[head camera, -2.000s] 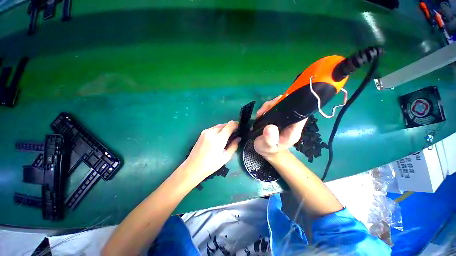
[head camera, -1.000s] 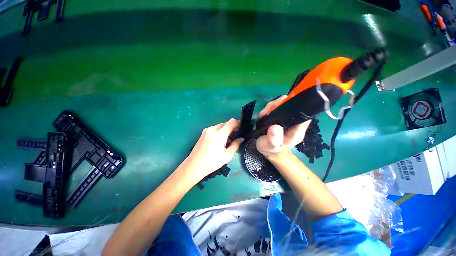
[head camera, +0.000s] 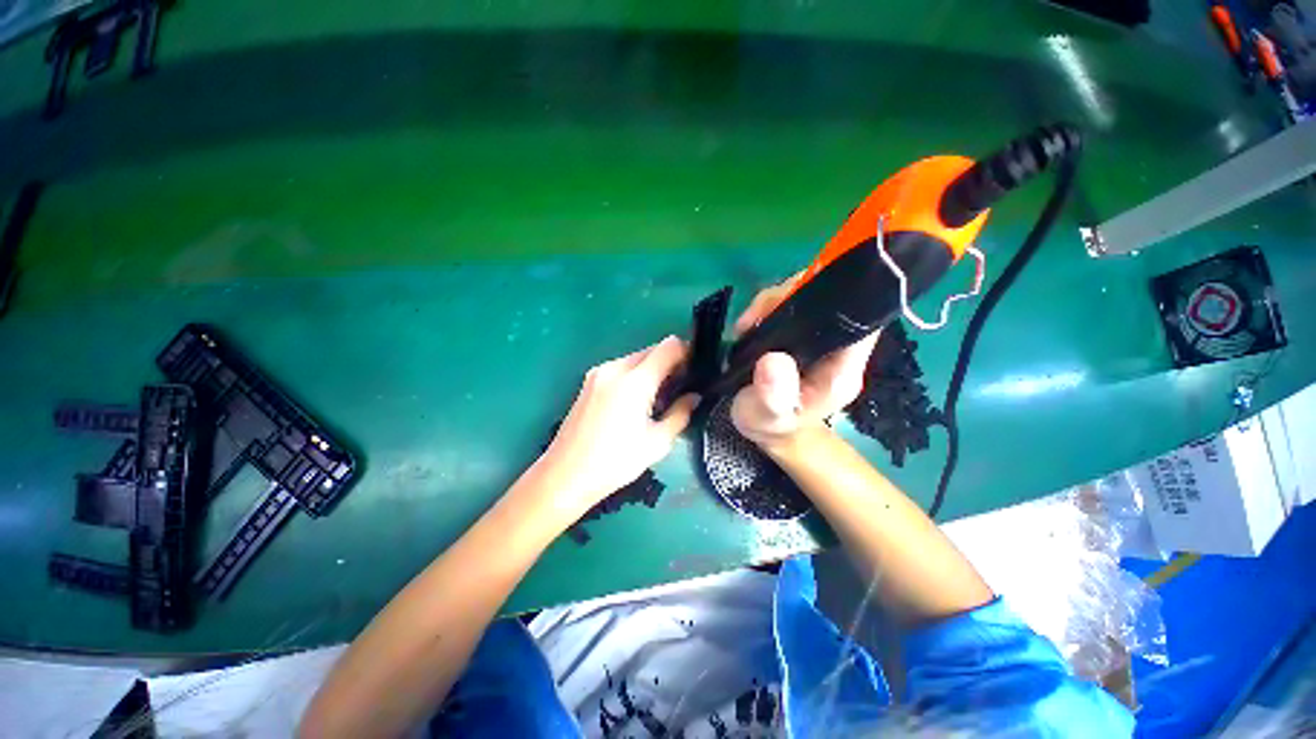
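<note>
My right hand (head camera: 801, 390) is shut around the black body of the electric screwdriver (head camera: 844, 296), whose orange rear points up and right. Its tip is hidden at my left fingers. My left hand (head camera: 621, 419) pinches a black plastic bracket (head camera: 709, 329), of which one upright arm shows; the rest is hidden by my hands. The round screw dish (head camera: 743, 469) lies just below the hands, partly covered by my right hand. Heaps of small black plastic pieces lie at its right (head camera: 895, 404) and left (head camera: 629, 495).
Overlapping black brackets (head camera: 260, 419) lie at left on the green bench (head camera: 462, 318). More brackets (head camera: 101, 41) are at the upper left. A cooling fan (head camera: 1217, 309), a metal post (head camera: 1198, 195) and orange-handled tools (head camera: 1267, 55) are at right. The screwdriver's cord (head camera: 996, 289) loops down right of the heap.
The screwdriver's rear rose to the right, then came back left and slightly up. Both hands keep their holds. The brackets at the upper left have shifted left.
</note>
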